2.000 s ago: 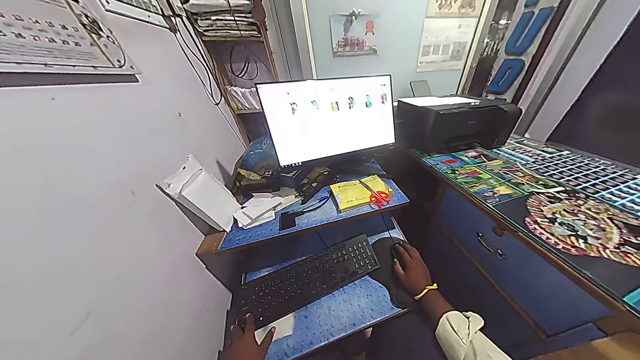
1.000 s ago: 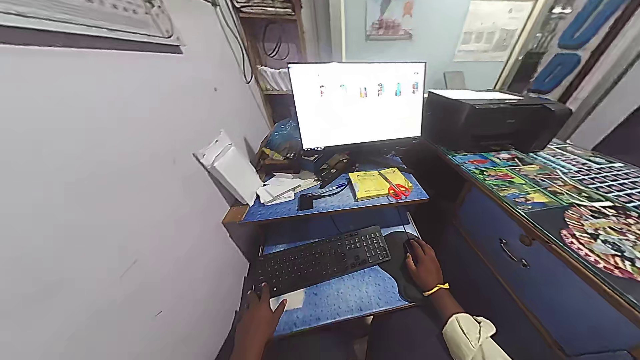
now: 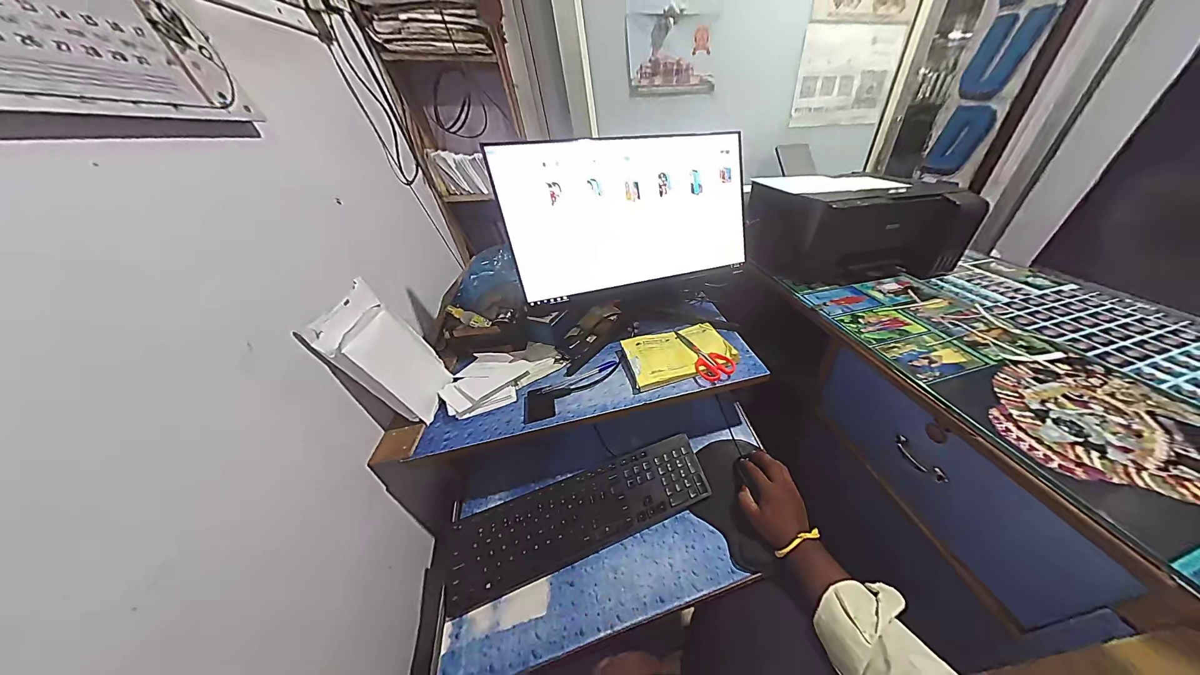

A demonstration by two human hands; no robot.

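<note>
My right hand (image 3: 772, 500) rests over a black computer mouse (image 3: 747, 476) on a dark mouse pad (image 3: 727, 511). A yellow band circles that wrist. To its left, a black keyboard (image 3: 577, 516) lies on the blue pull-out tray (image 3: 628, 581), with neither hand on it. At the bottom edge shows a small blurred part of what looks like my left hand (image 3: 636, 664); its fingers are hidden. Above the tray, a lit monitor (image 3: 623, 220) shows several small pictures on a white page. Red-handled scissors (image 3: 714, 366) lie on a yellow packet (image 3: 661, 358) on the upper shelf.
White papers (image 3: 483, 386) and a white packet (image 3: 380, 356) stand or lie at the shelf's left, beside the wall. A black printer (image 3: 862, 225) sits on the right counter, above a blue drawer front with a metal handle (image 3: 922, 459). A cable hangs to the mouse.
My left hand has left the keyboard's near left corner and drawn back to the bottom edge of the view. My right hand has stayed on the mouse.
</note>
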